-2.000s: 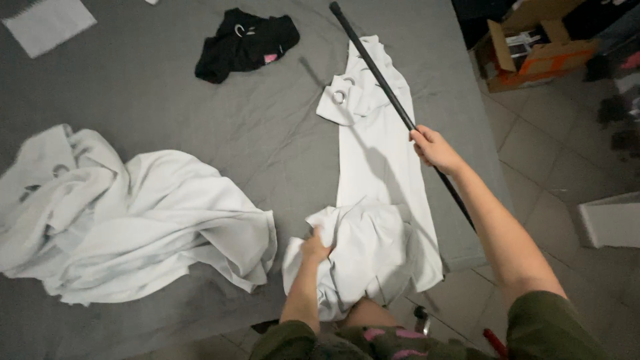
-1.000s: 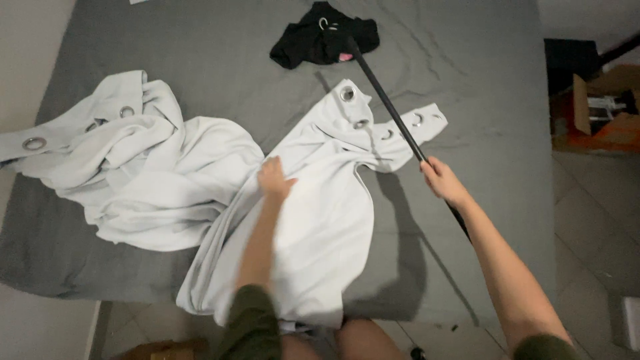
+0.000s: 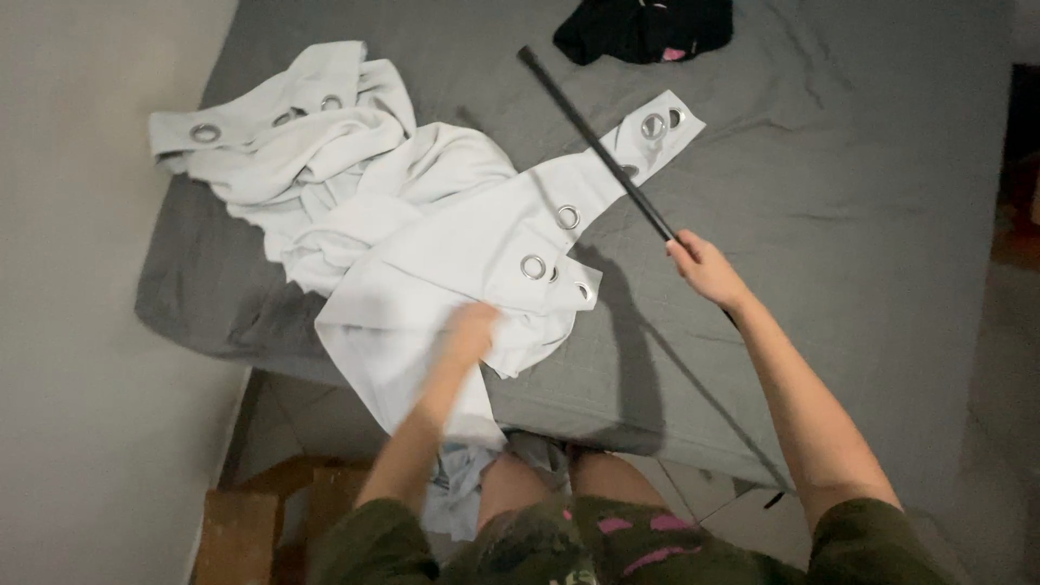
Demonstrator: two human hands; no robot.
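Observation:
A white curtain with metal eyelets [image 3: 455, 236] lies spread and crumpled at the near edge of a bed with a grey sheet [image 3: 812, 268]. On its lower part is my left hand [image 3: 471, 329], blurred; whether its fingers grip the cloth cannot be told. My right hand [image 3: 705, 268] is closed around a black curtain rod [image 3: 597, 146], which slants across the curtain's eyelet strip. To the left, a second bunched white curtain [image 3: 325, 154] adjoins the first, with its own eyelets [image 3: 205, 132] showing.
A black garment [image 3: 646, 31] with a pink patch lies at the far side of the bed. A pale wall [image 3: 89, 244] runs along the left. Brown wooden furniture [image 3: 240, 520] stands at the lower left, beside the tiled floor [image 3: 296, 418].
The curtain under my left hand has shifted and its eyelet strip now fans out toward the upper right. Two seconds ago it lay apart from the left curtain. My right hand keeps hold of the rod.

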